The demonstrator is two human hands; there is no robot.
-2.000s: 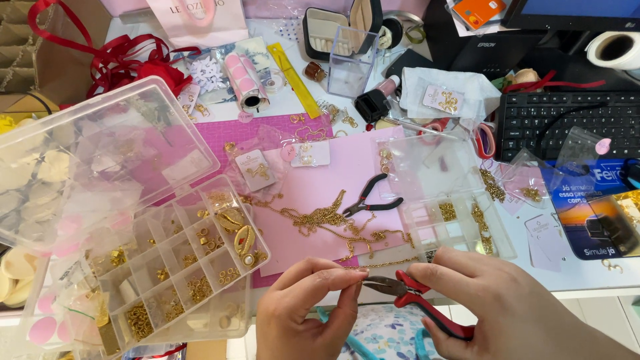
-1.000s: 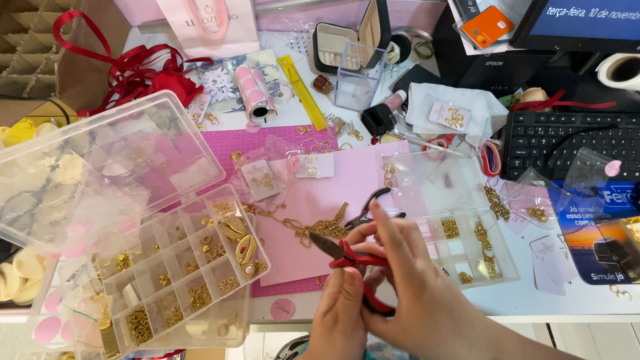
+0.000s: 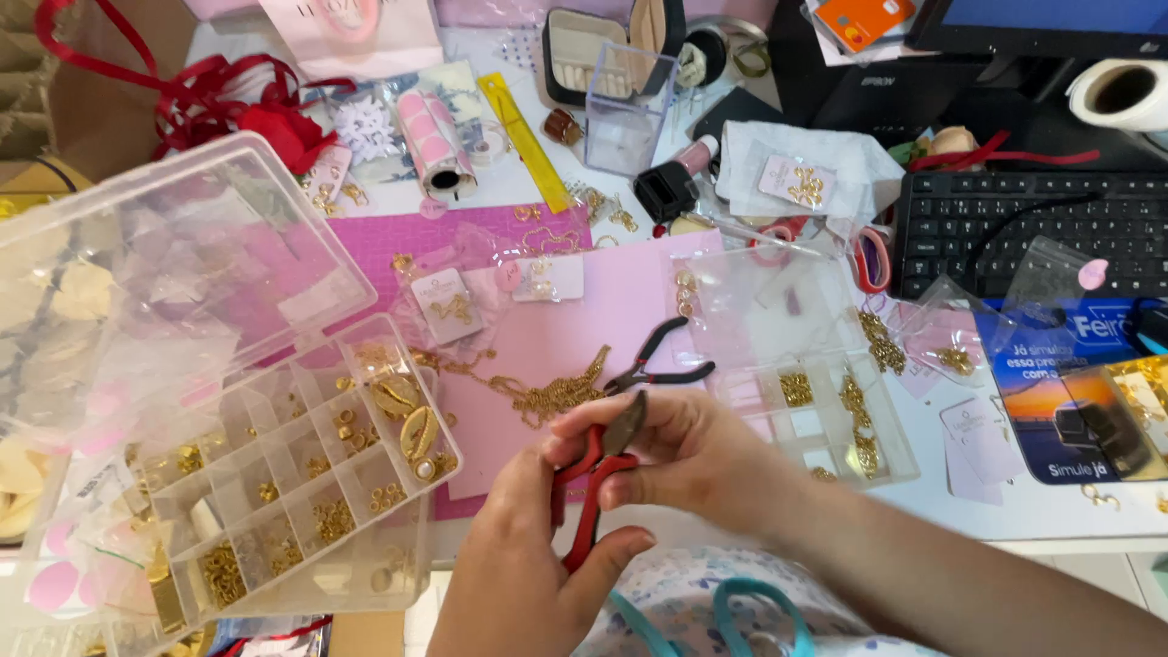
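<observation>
Red-handled pliers (image 3: 598,474) are held between both hands near the table's front edge, jaws pointing up and away. My left hand (image 3: 525,547) wraps the handles from the left. My right hand (image 3: 693,456) has its thumb and fingers around the pliers near the joint. Just beyond the hands, a pile of gold chain (image 3: 561,394) lies on a pink sheet (image 3: 630,292), and black-handled pliers (image 3: 657,360) rest beside it. To the left sits a clear compartment box (image 3: 301,474) of gold findings and shell charms. A smaller clear box (image 3: 899,456) holding gold chain is on the right.
Behind lie a yellow ruler (image 3: 525,146), a roll of pink stickers (image 3: 433,146), a clear plastic box (image 3: 630,109), red ribbon (image 3: 246,109) and an open jewelry case (image 3: 584,59). A keyboard (image 3: 1031,228) stands at right. Carded jewelry (image 3: 447,306) lies left of the pink sheet.
Two seconds ago my right hand held the red pliers by their handles, with the left fingertips at the jaws. Now my left hand is around the handles too, and the jaws point away from me.
</observation>
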